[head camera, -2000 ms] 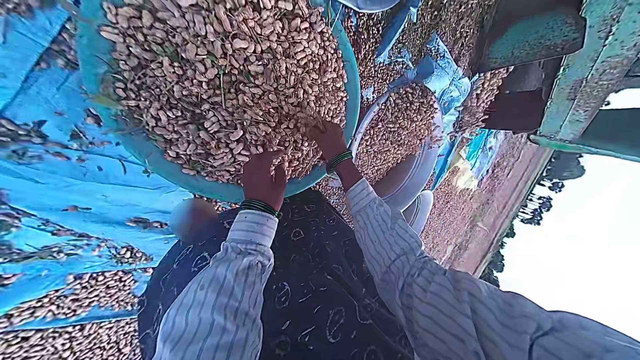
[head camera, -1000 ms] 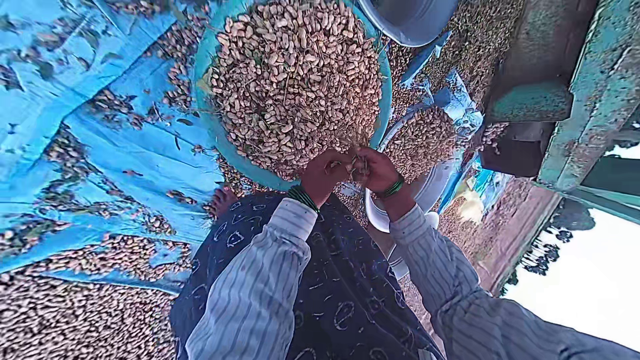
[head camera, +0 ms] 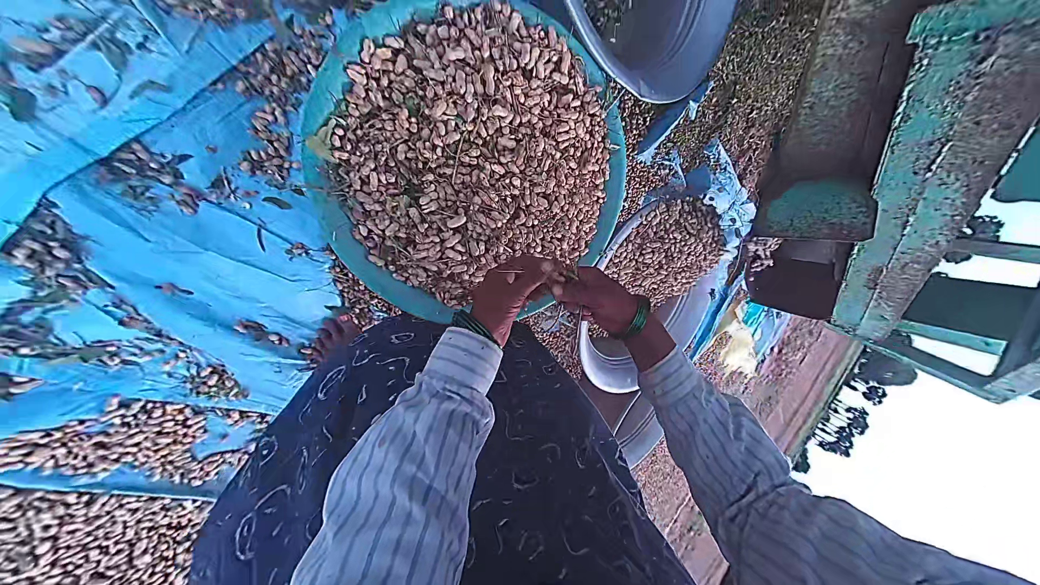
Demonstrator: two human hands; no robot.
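A wide green-blue basin (head camera: 320, 213) heaped with unshelled peanuts (head camera: 471, 146) and bits of stem stands in front of my knees. At its near right rim my left hand (head camera: 510, 292) and my right hand (head camera: 600, 294) meet, fingertips together on a small plant piece, perhaps a peanut stem; what exactly lies between the fingers is partly hidden. Both hands are closed on it, just above the rim. Dark green bangles circle both wrists.
Right of the big basin stands a metal basin (head camera: 608, 372) holding peanuts, with another metal basin (head camera: 650, 81) beyond it. Blue tarpaulin (head camera: 187, 268) strewn with peanuts and leaves spreads at left. A rusty green metal machine frame (head camera: 918, 171) rises at right. A bare foot (head camera: 331, 337) shows beside the skirt.
Two seconds ago my hands were apart among the peanuts near the basin's rim; they have come together with a small piece between the fingers. The view has shifted.
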